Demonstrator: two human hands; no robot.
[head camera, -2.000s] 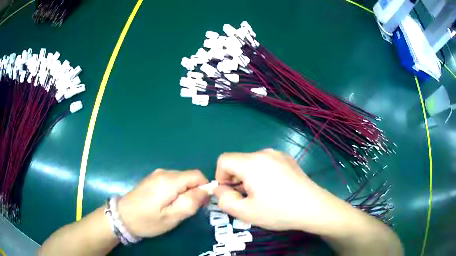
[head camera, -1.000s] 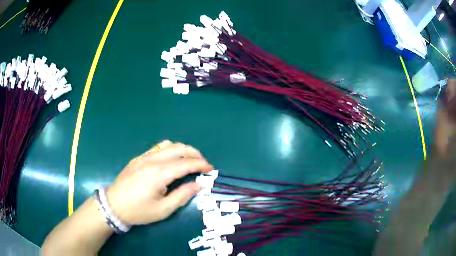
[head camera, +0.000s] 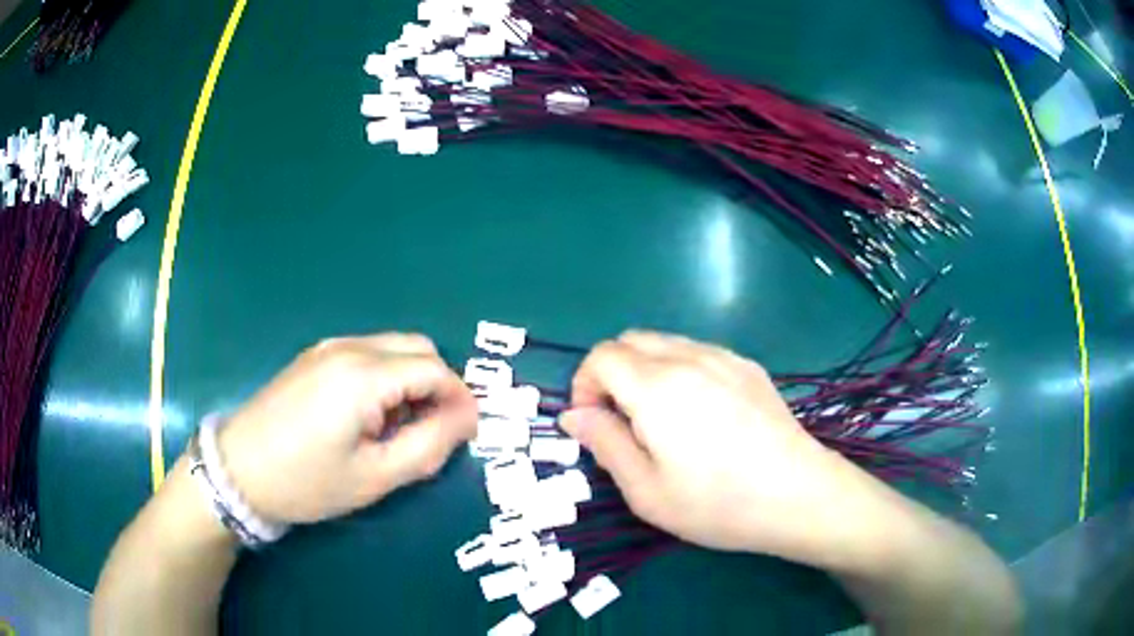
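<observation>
The near bundle of leads has its white connector housings (head camera: 507, 454) in an uneven column at the bottom centre. Its dark red and black wires (head camera: 858, 404) run right to thin metal tips. My left hand (head camera: 342, 429) is at the left of the housings, thumb and fingers curled, fingertips close to or touching the upper ones. My right hand (head camera: 696, 441) lies over the wires, thumb and index fingertips close together just right of the housings. Whether either hand grips a lead cannot be told. One housing (head camera: 500, 338) lies at the top of the column, above the fingertips.
The main bundle (head camera: 734, 112) lies at the top centre, housings left, metal tips right. The left bundle (head camera: 37, 273) is at the left edge. A dark far bundle (head camera: 65, 31) is top left. A blue box with white paper (head camera: 995, 25) and a pale plastic piece (head camera: 1067, 109) are at the right.
My right hand has come back from the right edge onto the near wires. The view has shifted, so the bundles sit differently. The small housing held between both hands earlier is no longer seen there.
</observation>
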